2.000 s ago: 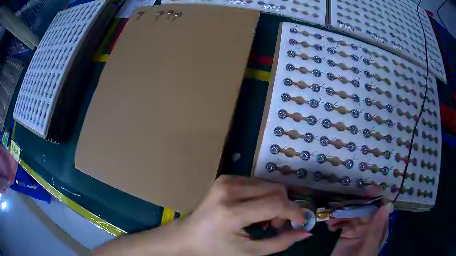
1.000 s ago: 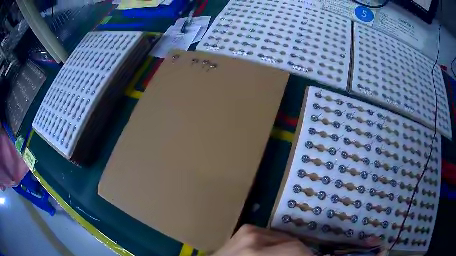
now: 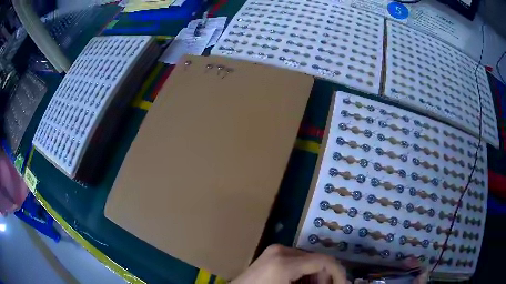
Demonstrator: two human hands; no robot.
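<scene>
My left hand is at the bottom edge, cut off, with its fingers bent; whatever is at its fingertips is hidden. Only the fingertips of my right hand show, at the near edge of the white holding board. They are on a shiny handheld tool, mostly out of the picture. The white holding board has rows of dumbbell-shaped marks, many with round metallic parts. A brown board lies to its left with a short row of small components at its far edge.
A thick stack of white boards stands at the left. More white boards lie beyond, with paper slips beside them. A thin dark cord crosses the right board. Part of a person in pink shows at the left edge.
The view has tilted up since two seconds ago, so both hands now sit lower and mostly out of the picture. The white round piece and brass tip no longer show.
</scene>
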